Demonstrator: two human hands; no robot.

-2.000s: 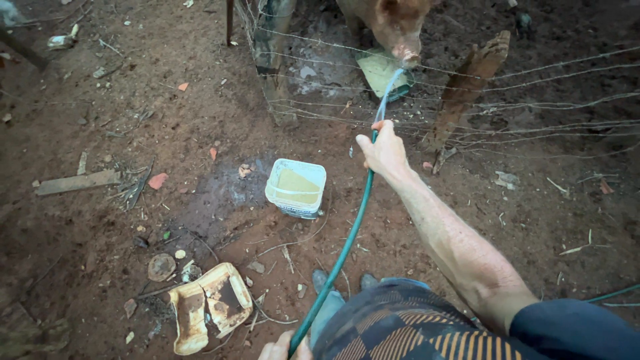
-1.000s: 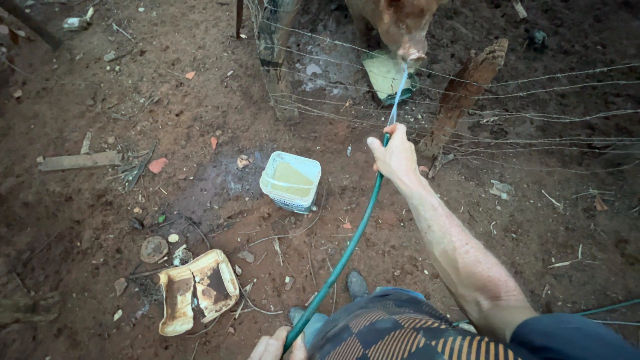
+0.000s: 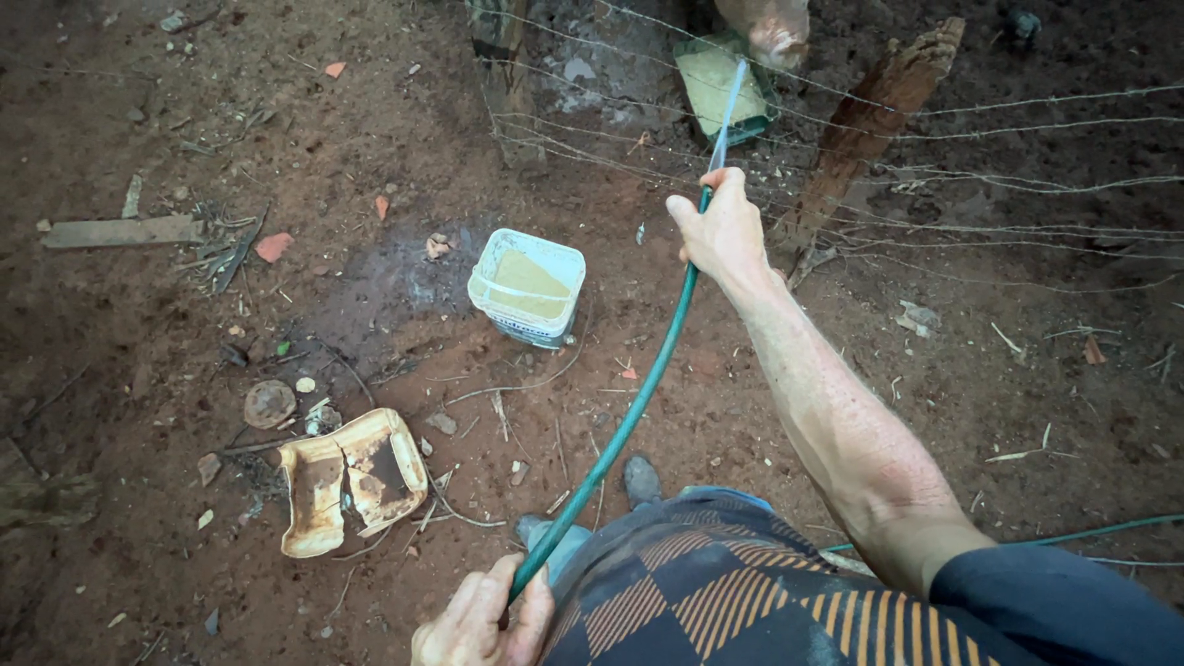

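Note:
My right hand (image 3: 723,231) is closed around the front end of a green garden hose (image 3: 634,412), near the wire fence. A stream of water (image 3: 731,111) leaves the hose and passes the wires to a green trough (image 3: 717,88) with pale yellowish contents. A pig's snout (image 3: 780,42) is just above the trough. My left hand (image 3: 486,615) grips the hose lower down, beside my patterned shirt. Left of the hose, a white plastic bucket (image 3: 525,319) stands upright on the dirt and holds pale yellowish contents.
Barbed wire (image 3: 1036,125) runs between a weathered post (image 3: 504,88) and a leaning wooden post (image 3: 874,120). A cracked, stained plastic container (image 3: 412,462) lies at lower left, a board (image 3: 125,231) farther up. More hose (image 3: 1091,532) trails on the ground at right.
The pig's head now shows only its snout at the top edge as the view has shifted. Both hands keep hold of the hose, and water flows in all frames.

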